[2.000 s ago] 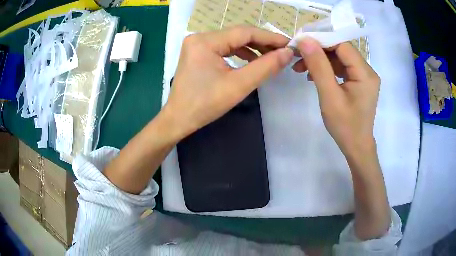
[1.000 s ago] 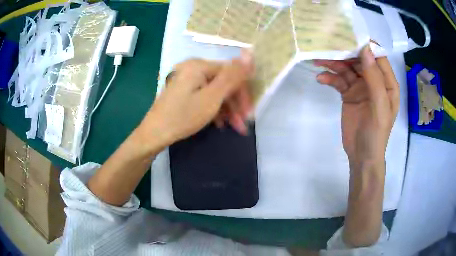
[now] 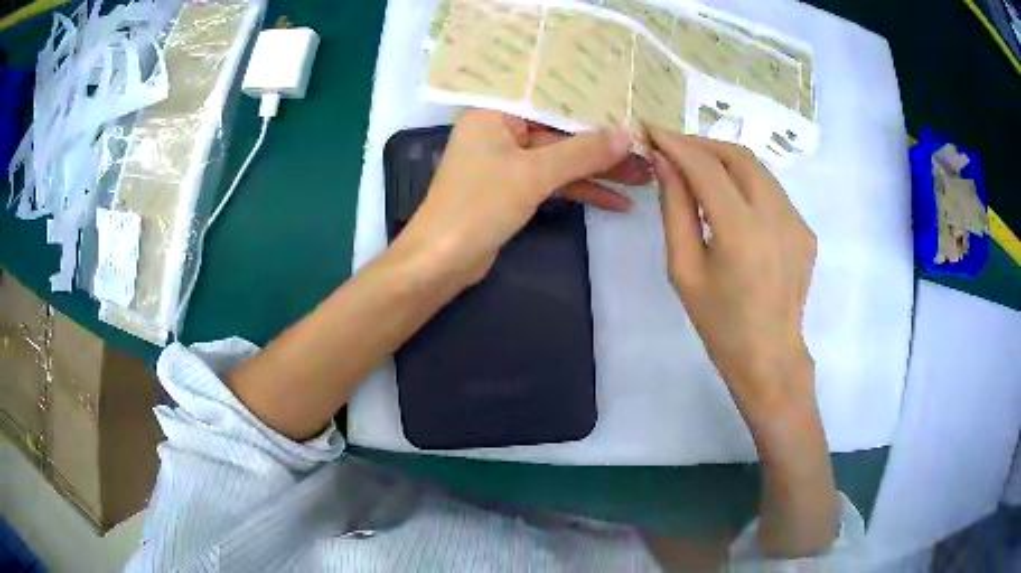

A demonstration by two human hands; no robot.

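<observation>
A tan adhesive sheet with green print and white edges is held over the upper part of the foam mat. My left hand pinches its lower edge between thumb and finger. My right hand has its fingertips at the same edge, touching the left fingertips; whether a small piece is between them cannot be told. A black case lies flat on the white foam mat, its upper part partly covered by my left hand. Another adhesive sheet lies behind, with cutouts at its right end.
At left are tangled white waste strips, a bagged adhesive pack and a white charger with cable. A blue bin with tan scraps stands at right. A cardboard carton is at lower left; a white sheet lies lower right.
The adhesive sheet, earlier lifted and folded between spread hands, now lies flatter. My right hand has moved left to meet my left hand at its edge. The loose white strip at upper right is gone from view.
</observation>
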